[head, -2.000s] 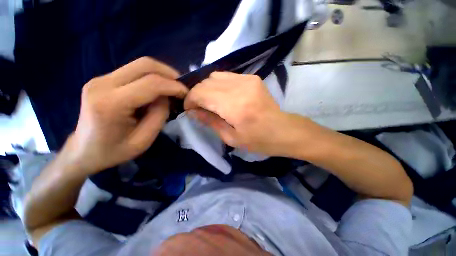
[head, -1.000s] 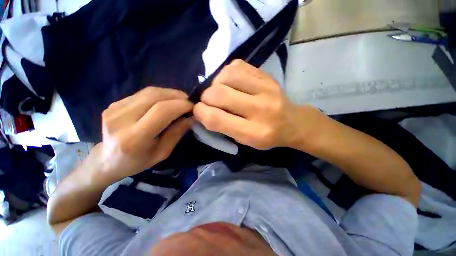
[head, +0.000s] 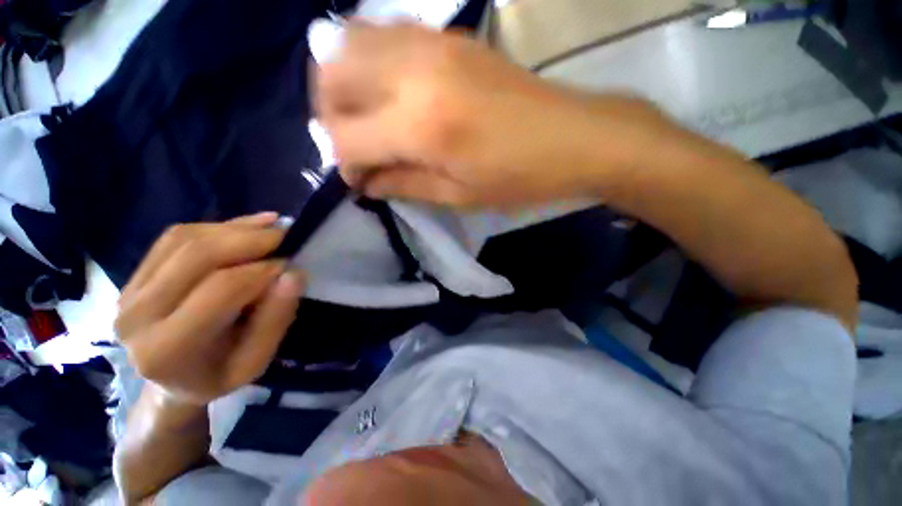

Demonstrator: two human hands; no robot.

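Note:
A garment piece of navy [head: 188, 128] and pale cloth [head: 351, 252] lies in front of me. My left hand [head: 213, 301] pinches the end of a narrow dark strip [head: 312, 219] between thumb and fingers. My right hand [head: 425, 119], blurred, is closed on the strip's upper part near the pale cloth, its fingertips partly hidden. The strip runs slanting between the two hands. Whether it is a binding or a zipper, I cannot tell.
The white machine table [head: 682, 84] with a beige bed plate [head: 593, 25] is at upper right. A blue-handled tool [head: 776, 16] and a flat grey strip [head: 841, 64] lie on it. More pale and navy cloth is heaped at left and lower right.
The hands were together at the strip; now my left hand has moved down and left, my right hand up and left. More strip and pale cloth show between them.

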